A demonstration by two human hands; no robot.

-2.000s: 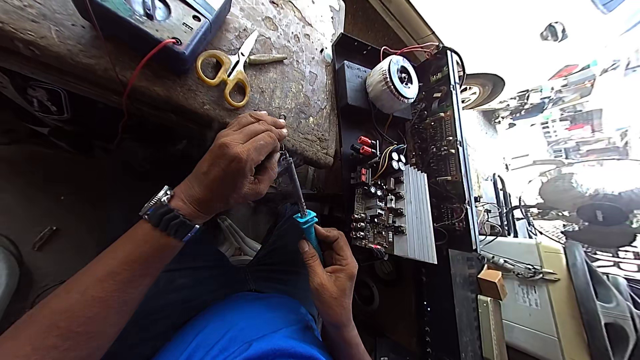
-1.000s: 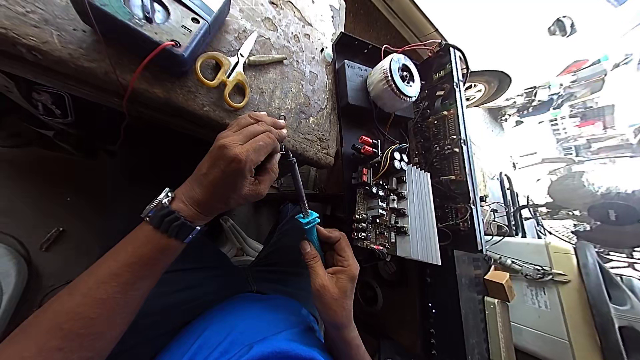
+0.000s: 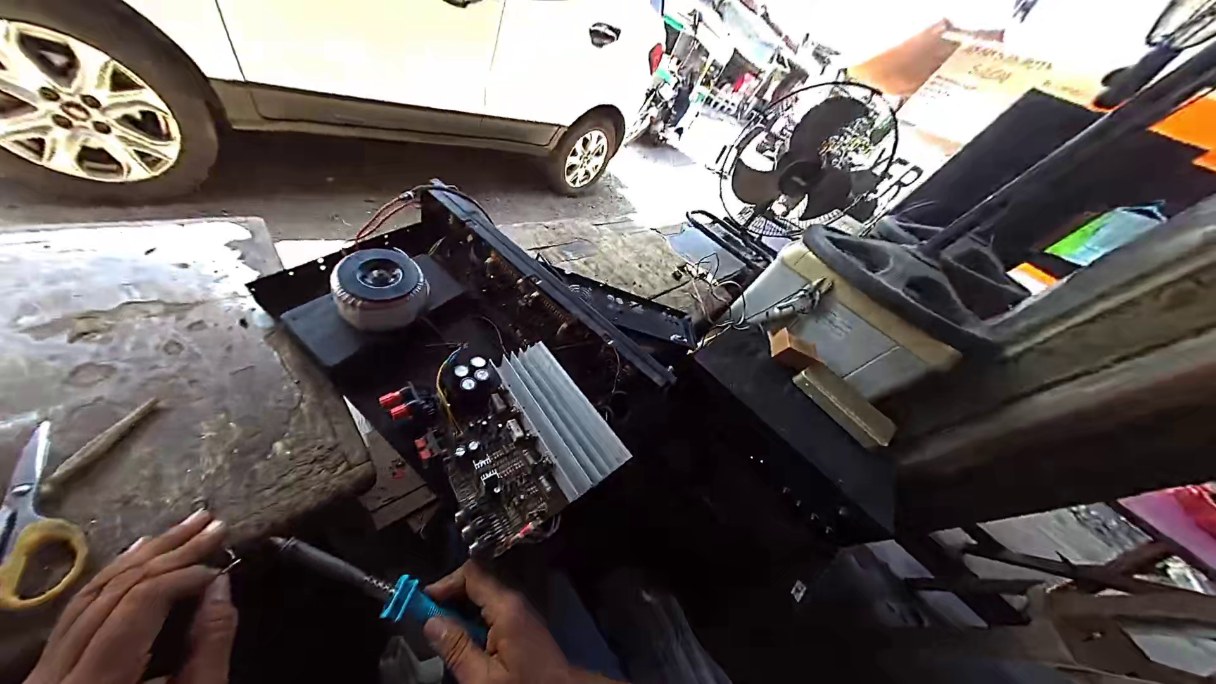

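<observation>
My right hand [image 3: 499, 622] grips the blue handle of a soldering iron [image 3: 342, 570], whose metal shaft points left toward my other hand. At the near edge of the worn wooden bench [image 3: 199, 446], my left hand [image 3: 142, 603] pinches a small thin metal piece [image 3: 228, 562] between thumb and fingers; what it is cannot be made out. Beyond the iron lies an open amplifier chassis with a toroidal transformer [image 3: 378, 285], a circuit board [image 3: 503, 470] and a finned aluminium heat sink [image 3: 565, 418].
Yellow-handled scissors [image 3: 38, 551] and a thin pointed stick [image 3: 100, 442] lie on the bench at left. A black metal case [image 3: 788, 427] and a beige casing [image 3: 845, 332] stand at right. Farther off are a fan [image 3: 807, 161] and a parked white car [image 3: 380, 57].
The view has swung strongly toward the car and fan. Both hands still hold the same things, the iron's shaft still pointing at my left hand.
</observation>
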